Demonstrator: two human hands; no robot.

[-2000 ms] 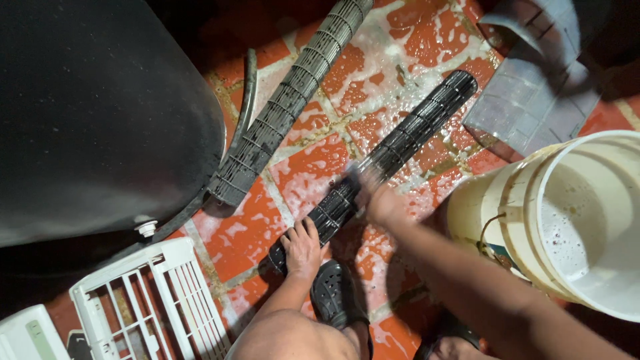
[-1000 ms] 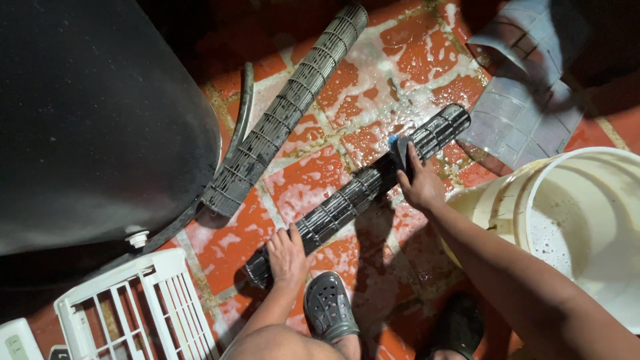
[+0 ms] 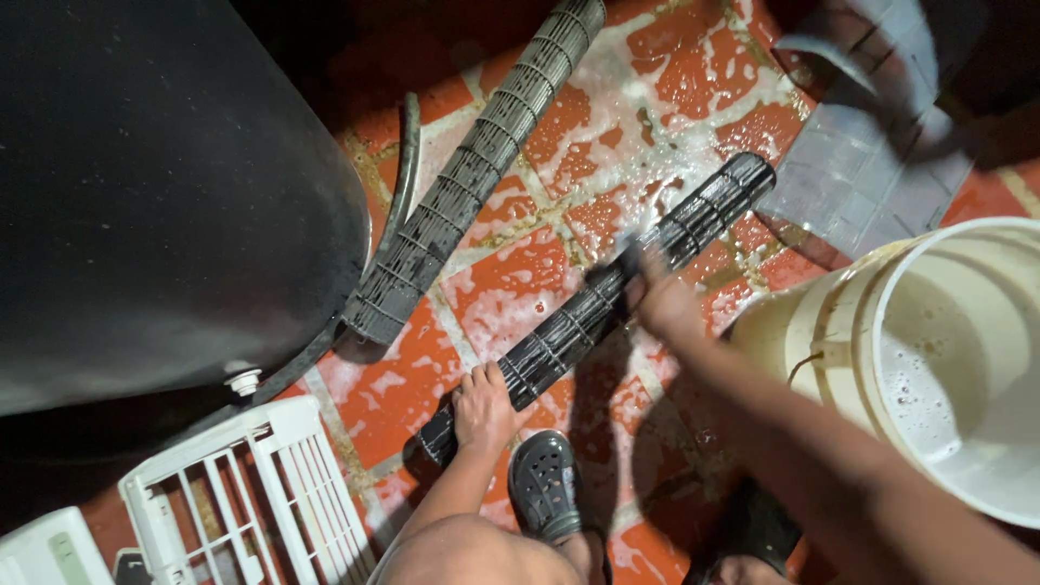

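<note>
A wet black cross-flow fan wheel lies diagonally on the soapy tiled floor. My left hand grips it near its lower left end. Around the middle of the wheel is my right hand, blurred, closed on a small dark brush or scrubber that touches the blades. What exactly the tool is cannot be told. A second, greyer fan wheel rests up and to the left, apart from the first, with a dark hose beside it.
A white bucket with sudsy water stands at right. Translucent plastic sheets lie at upper right. A large black tank fills the left, and a white plastic grille frame is at lower left. My clog is near the wheel.
My right hand has moved down and left along the black wheel since a second ago, when it was near the upper end. My left hand stays at the lower end.
</note>
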